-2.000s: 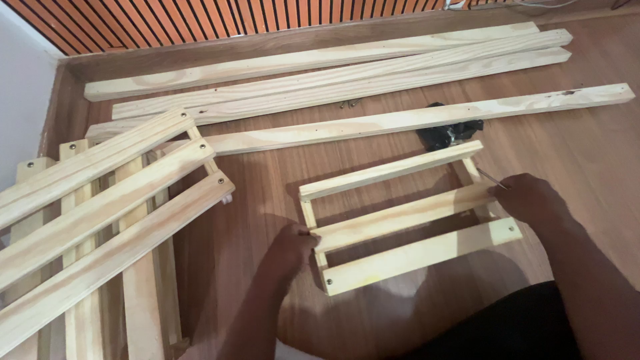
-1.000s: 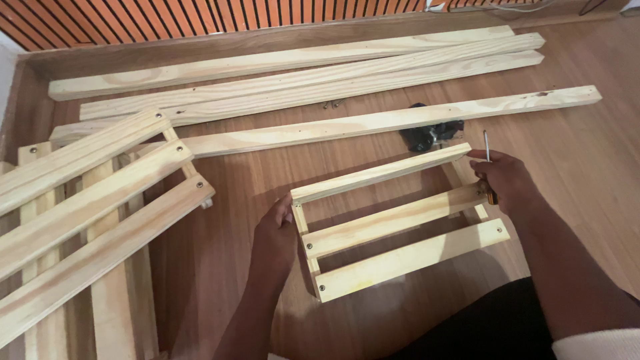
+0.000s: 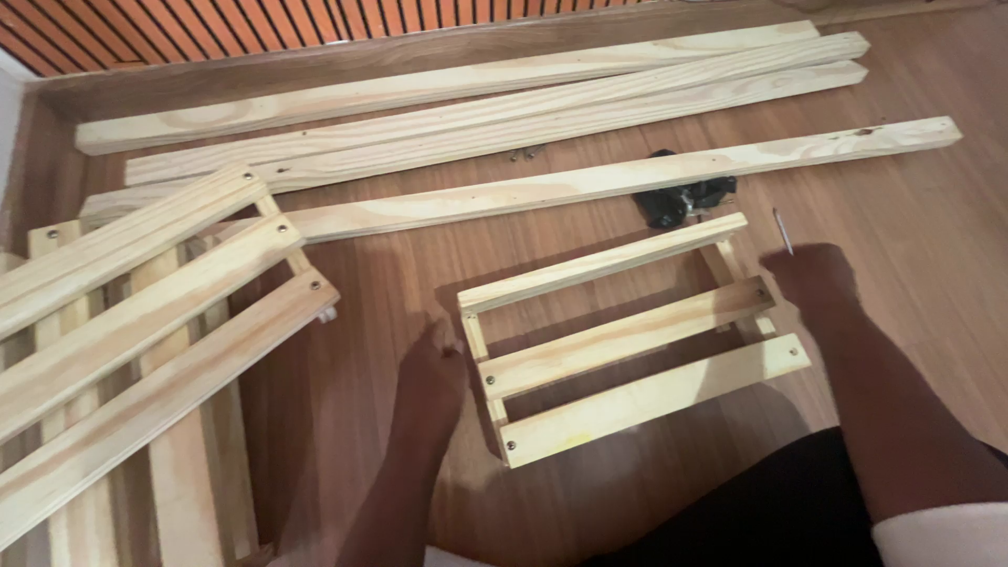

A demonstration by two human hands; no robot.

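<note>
A small slatted wooden frame [image 3: 630,339] rests on the wood floor between my hands, its slats joined by crosspieces at both ends, with screws in several slat ends. My left hand [image 3: 437,362] is beside the frame's left end, fingers curled; whether it holds anything is unclear. Off the frame's right end, my right hand [image 3: 815,276] is closed on a screwdriver, whose thin metal shaft [image 3: 783,231] points up and away. Beyond the frame, a black plastic bag [image 3: 681,201] lies partly under a long wooden bar [image 3: 551,183].
More long wooden bars [image 3: 472,79] lie near the slatted wall [image 3: 354,16]. A few screws [image 3: 524,153] are on the floor between bars. At the left, larger slatted wooden frames [image 3: 157,323] are stacked, overlapping the bars' left ends.
My right hand, at the frame's right end earlier, is now off to its right with the screwdriver. My left hand has come away from the frame's left end.
</note>
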